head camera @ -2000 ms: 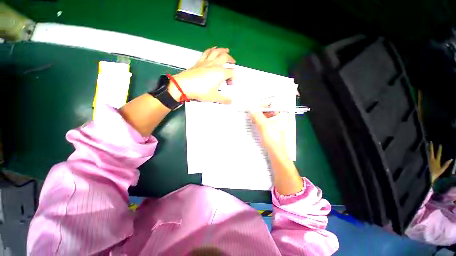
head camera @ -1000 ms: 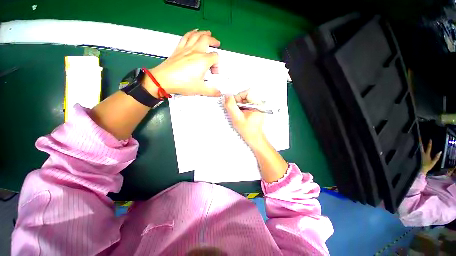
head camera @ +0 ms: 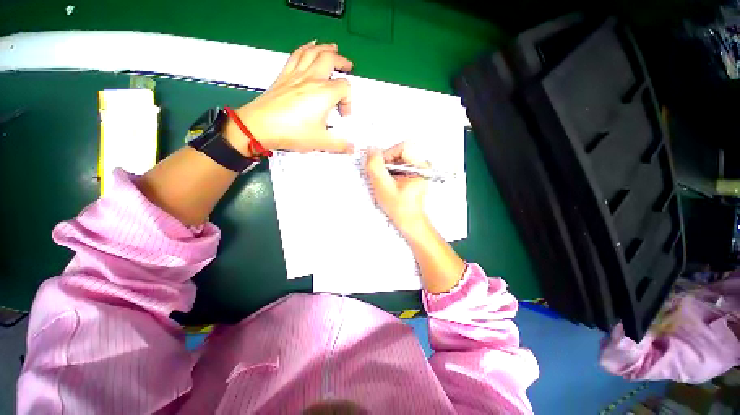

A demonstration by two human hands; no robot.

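Observation:
Overlapping white paper sheets (head camera: 357,235) lie on the bench in front of me; faint printed lines show, but most of the surface is washed out. My left hand (head camera: 300,109) rests on their upper left part with fingers curled and spread, wearing a black watch and red string at the wrist. My right hand (head camera: 397,182) holds a thin pale pen (head camera: 423,172) over the middle of the sheets. The pen points left, close to my left thumb; its tip is hard to make out.
A stack of black foam trays (head camera: 600,154) stands at the right. A white pad with yellow edges (head camera: 128,138) lies at the left. A white strip (head camera: 146,55) crosses the bench. A dark slab (head camera: 318,5) shows at the top edge. Another person's pink sleeve (head camera: 690,336) is at lower right.
Since the first frame the view has shifted, and my right hand and the pen sit closer to my left thumb. The other person's hand at the right no longer shows clearly.

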